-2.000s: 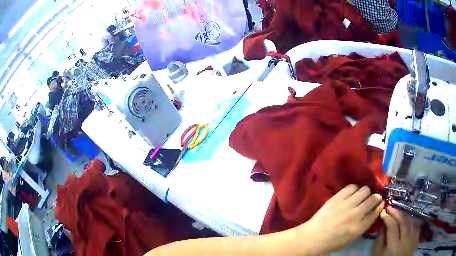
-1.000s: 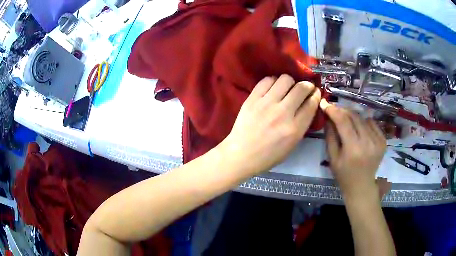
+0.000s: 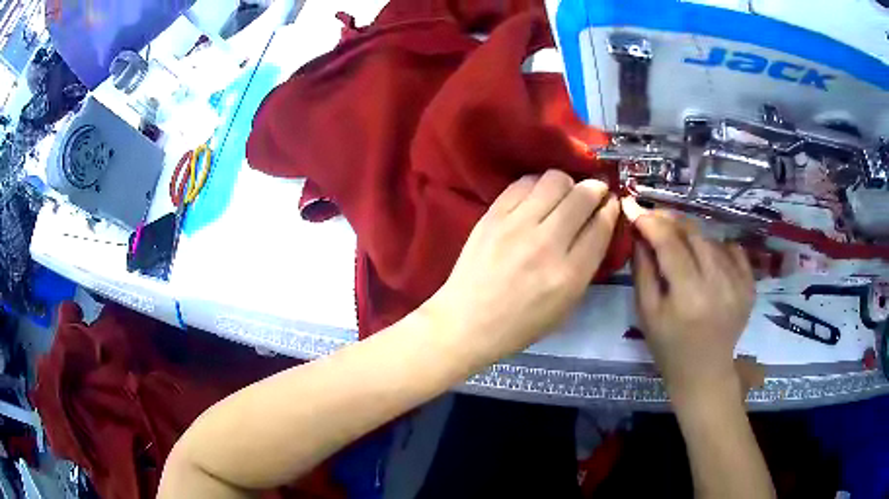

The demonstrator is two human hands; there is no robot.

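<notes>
A dark red garment lies spread on the white table, its right edge at the presser foot of the sewing machine. My left hand lies on the garment with bent fingers, pinching its edge just in front of the foot. My right hand is beside it, thumb and fingertips on the same edge; the fingertips of both hands nearly touch. A narrow red binding strip runs from the right towards the foot. What lies under the fingertips is hidden.
Dark thread snips lie right of my right hand. Red-and-yellow scissors and a black rectangle lie at the left, near a grey-white vented part. A red heap hangs lower left. A ruled strip follows the front edge.
The view has swung right and closer to the machine since the earliest frame. Both hands stay on the garment edge at the foot. Over the last second the hands have barely moved.
</notes>
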